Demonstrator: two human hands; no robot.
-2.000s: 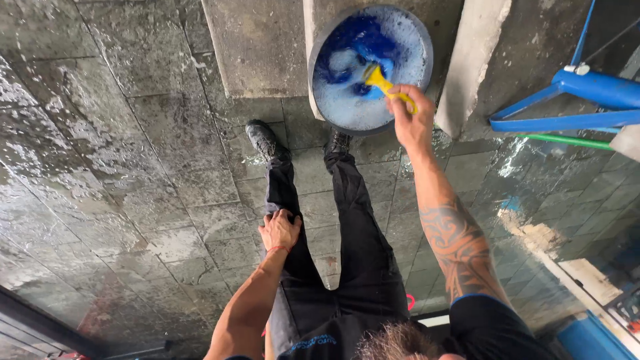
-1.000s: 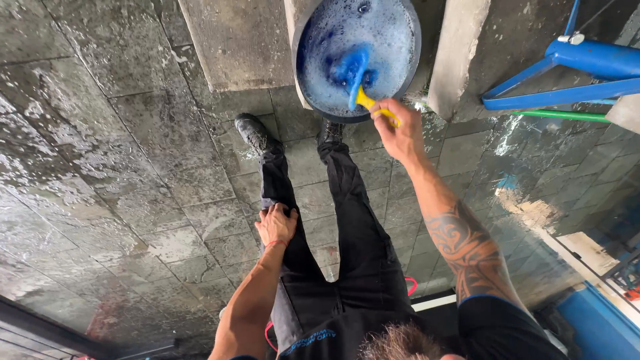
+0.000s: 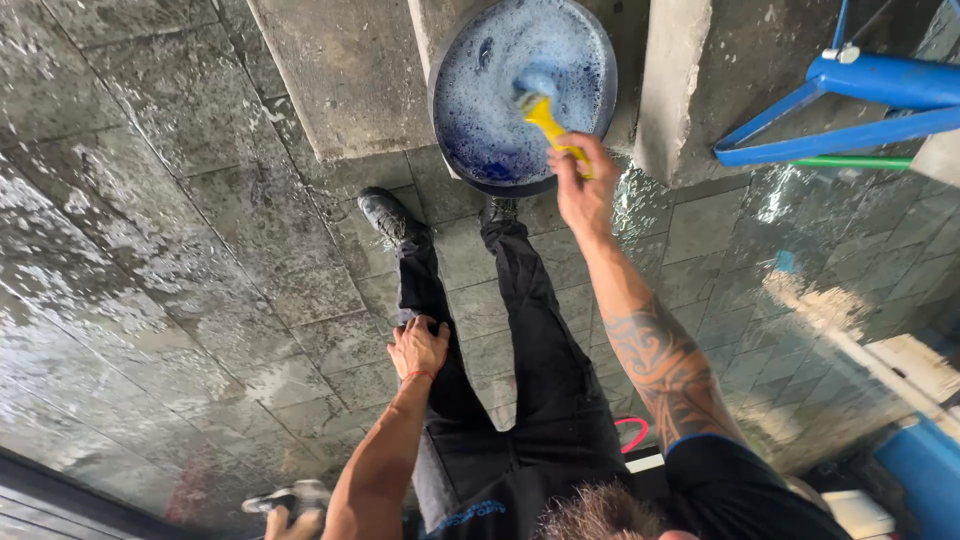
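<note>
My right hand (image 3: 589, 184) grips the yellow handle of a brush (image 3: 553, 127) over a round dark basin (image 3: 442, 142) at the top middle. The brush's bristle end, slightly blurred, meets the foamy bluish liquid (image 3: 480, 82) in the basin, whose lower part looks deep blue. My left hand (image 3: 420, 346) rests on the knee of my black trousers with no tool in it.
Concrete blocks (image 3: 352, 75) stand beside and under the basin, with another block (image 3: 667, 90) to its right. A blue metal frame (image 3: 825, 142) is at the upper right. The tiled floor (image 3: 225, 247) is wet. At the bottom left, another person's hand (image 3: 292, 523) shows near a shoe.
The brush has moved about within the basin, and the liquid is now more evenly covered with foam. My left hand has stayed on the knee. Another person's hand has appeared at the lower left.
</note>
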